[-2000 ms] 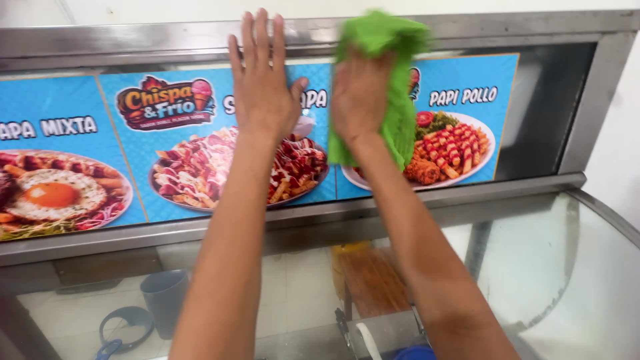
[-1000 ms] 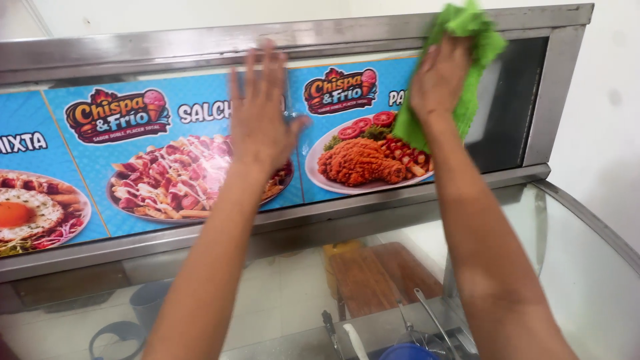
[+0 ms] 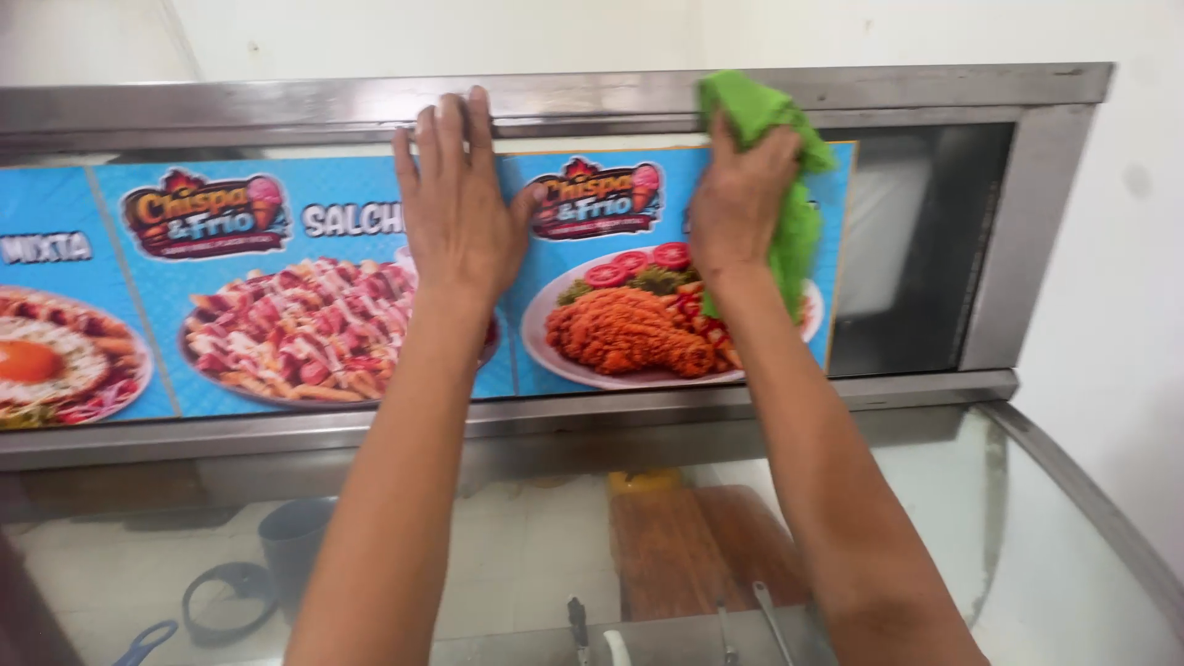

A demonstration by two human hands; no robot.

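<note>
My left hand [image 3: 462, 203] lies flat with its fingers apart on the printed food banner [image 3: 351, 194], its fingertips on the metal frame [image 3: 592, 97] above. A bright green cloth [image 3: 786, 213] is bunched under my right hand [image 3: 747, 199], which presses it against the banner's right panel, over part of the lettering and the plate picture. The top of the cloth overlaps the frame's lower edge. Pictures of fried chicken, loaded fries and a fried egg show on the banner.
Below the banner slopes a glass case [image 3: 527, 555]. Through the glass show wooden boards [image 3: 675, 546], a dark cylindrical container [image 3: 294, 546], a dark ring-shaped object [image 3: 227, 606] and several utensil handles. A dark panel [image 3: 925, 250] fills the frame's right end, beside a white wall [image 3: 1128, 277].
The right hand and green cloth went right along the banner, then came back left and lower from the frame's top edge. The left hand stays spread on the banner.
</note>
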